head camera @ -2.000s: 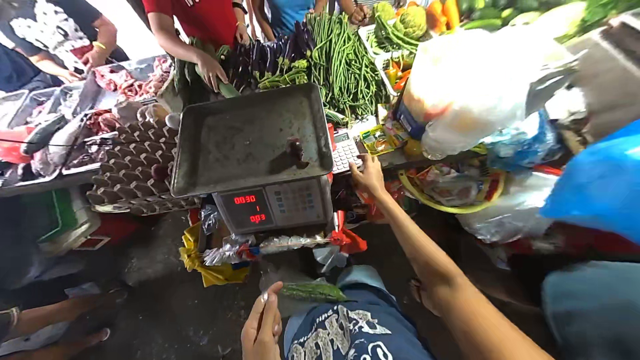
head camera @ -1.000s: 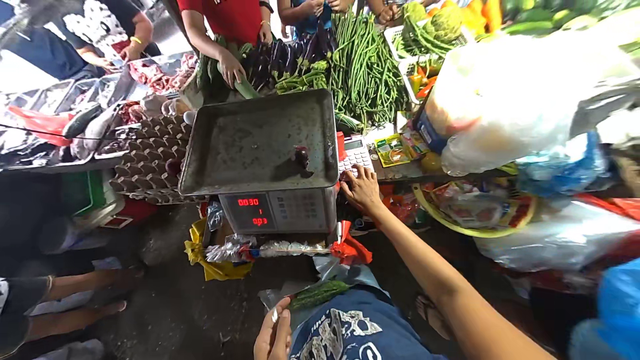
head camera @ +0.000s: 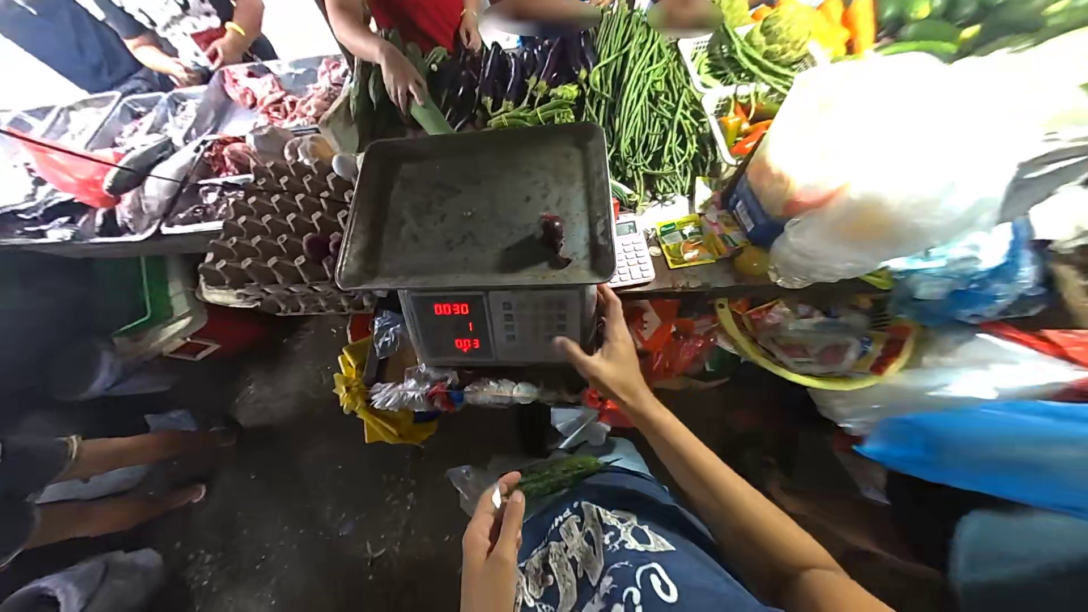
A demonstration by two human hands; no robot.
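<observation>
A digital weighing scale [head camera: 501, 327] with a worn metal tray [head camera: 476, 204] stands at centre, its red display lit. Near the tray's right side lies a small dark red onion [head camera: 553, 238]. My right hand [head camera: 610, 353] is at the right edge of the scale's keypad panel, thumb toward the keys and fingers along its side. Just behind it sits a white calculator [head camera: 631, 255]. My left hand [head camera: 495, 531] is low at centre, with a small white object [head camera: 497, 496] between thumb and finger. A green bitter gourd [head camera: 557, 476] in clear plastic lies beside it, against my shirt.
Stacked egg trays [head camera: 272, 238] stand left of the scale. Eggplants [head camera: 518, 72] and long beans [head camera: 642, 102] lie behind it, where another person's hand [head camera: 402, 78] touches a green vegetable. A filled plastic bag [head camera: 875, 161] and a yellow-rimmed basket [head camera: 816, 378] are at the right.
My right hand has moved from the calculator to the scale's right side. My left hand stays low near the bitter gourd.
</observation>
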